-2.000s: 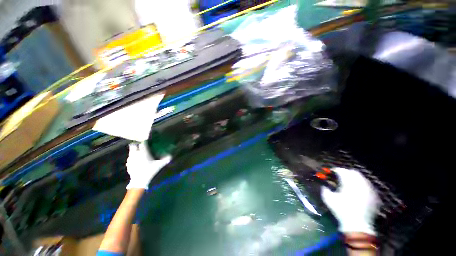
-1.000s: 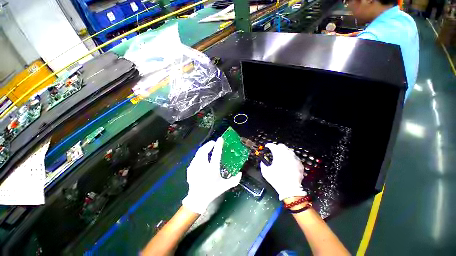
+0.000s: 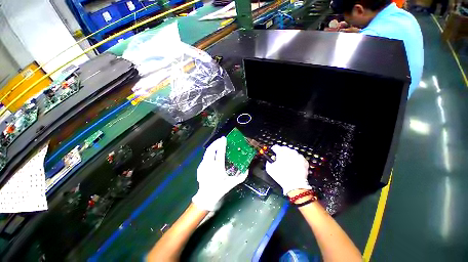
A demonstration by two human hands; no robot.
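Observation:
My left hand (image 3: 216, 172), in a white glove, holds a green circuit board (image 3: 239, 150) by its lower left edge, the plain green side towards me. My right hand (image 3: 288, 169), also gloved, grips diagonal cutters (image 3: 262, 150) with orange-red bands near the joint. The cutter jaws are at the board's right edge; whether they touch it is unclear. Both hands are over the front left of the black lead-catching box (image 3: 328, 51). Tiny silver lead offcuts (image 3: 345, 153) lie on its perforated floor.
A dark conveyor on the left carries assembled boards (image 3: 121, 181). A clear plastic bag (image 3: 197, 84) lies beyond it. A white dotted sheet (image 3: 25, 184) is at the left. The box handle (image 3: 256, 189) is below my hands. A person in light blue (image 3: 397, 38) is behind the box.
Since two seconds ago, my left hand has left the white sheet and now holds a board in front of the box. Over the last second, the cutters have turned slightly and the view has shifted a little.

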